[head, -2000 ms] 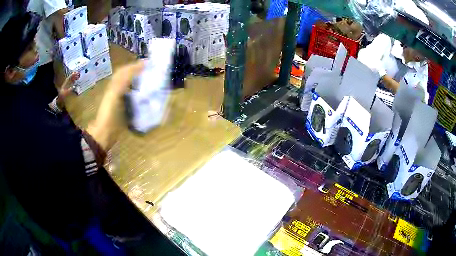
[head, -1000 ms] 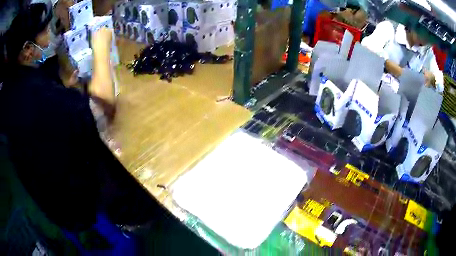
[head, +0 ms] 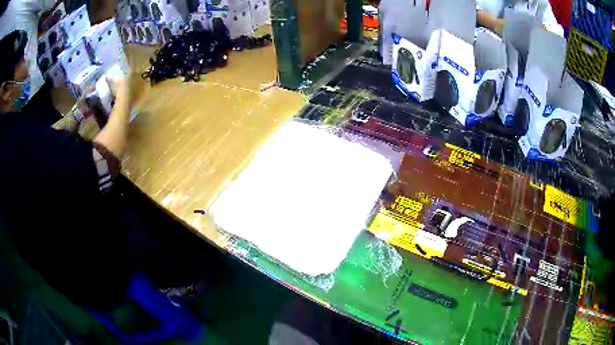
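Observation:
Neither of my hands shows in the head view. Nearest in front of me a blank white sheet or pad [head: 307, 195] with rounded corners lies flat near the bench edge, with clear crinkled plastic around its rim. Behind it to the right several open retail boxes [head: 484, 94], white with blue print and a dark oval picture, stand close together with their grey-white flaps up. What is inside them is hidden.
A masked co-worker [head: 54, 195] at left handles a white box among stacked closed boxes [head: 86, 50]. A tangled black heap [head: 189, 57] lies on the tan bench [head: 195, 128]. A green post [head: 286, 44] stands mid-view. Another person's arm [head: 490, 20] shows behind the open boxes.
The view has tilted down, so the bench things sit higher and more of the green near edge shows. The co-worker's raised box has gone to the left stack, where their arm has since lowered.

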